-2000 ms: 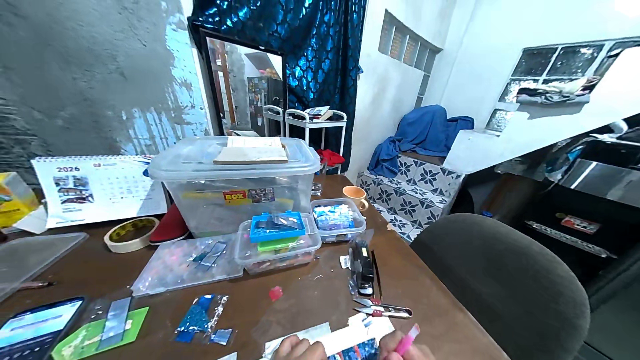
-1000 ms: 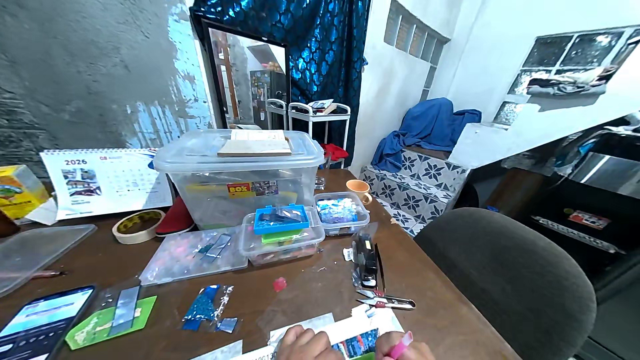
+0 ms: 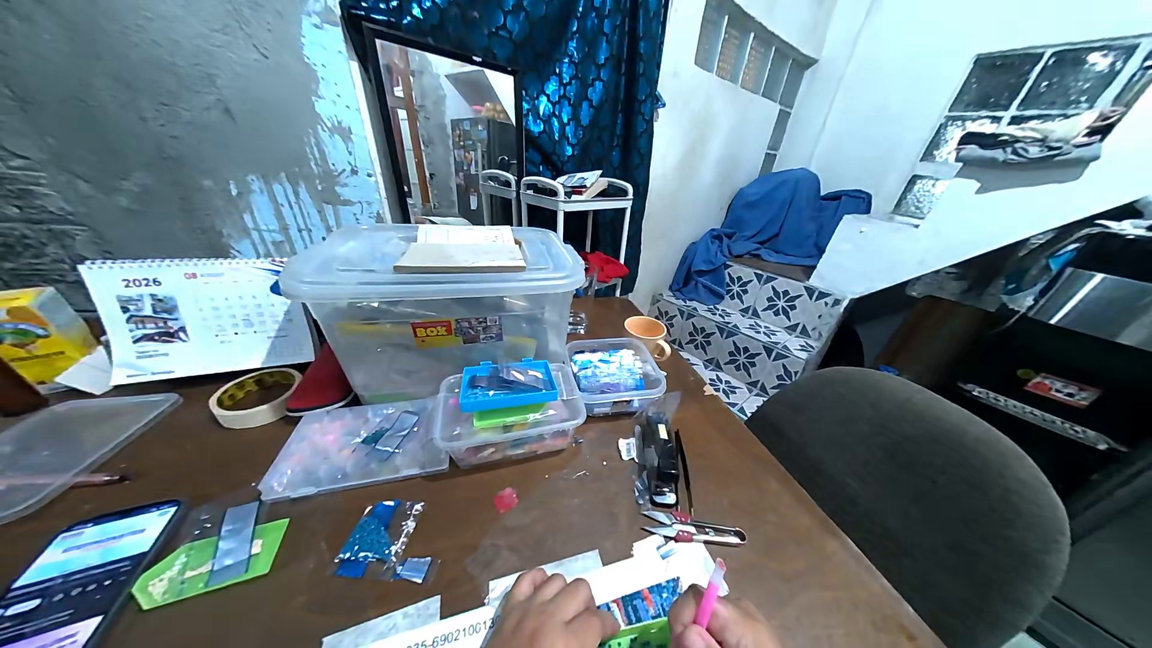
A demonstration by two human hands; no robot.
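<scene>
My left hand [image 3: 551, 612] rests at the bottom edge on white paper strips [image 3: 477, 625], fingers curled; whether it grips one is hidden. A pink pen-like tool [image 3: 710, 594] stands tilted in my right hand [image 3: 724, 623]. Between the hands lies a blue patterned piece [image 3: 646, 603] above a green edge. Small thread snips [image 3: 695, 531] and a black stapler [image 3: 660, 463] lie beyond my right hand. Blue glittery pieces in clear plastic [image 3: 371, 538] lie to the left, near a green tray [image 3: 211, 562] with a grey strip on it.
A large clear plastic box [image 3: 432, 324] stands at the back, with smaller containers [image 3: 508, 423] before it. An orange cup [image 3: 646, 335], a tape roll [image 3: 255, 398], a desk calendar [image 3: 202, 324] and a phone [image 3: 90, 571] are around. A grey chair [image 3: 909, 504] stands at right.
</scene>
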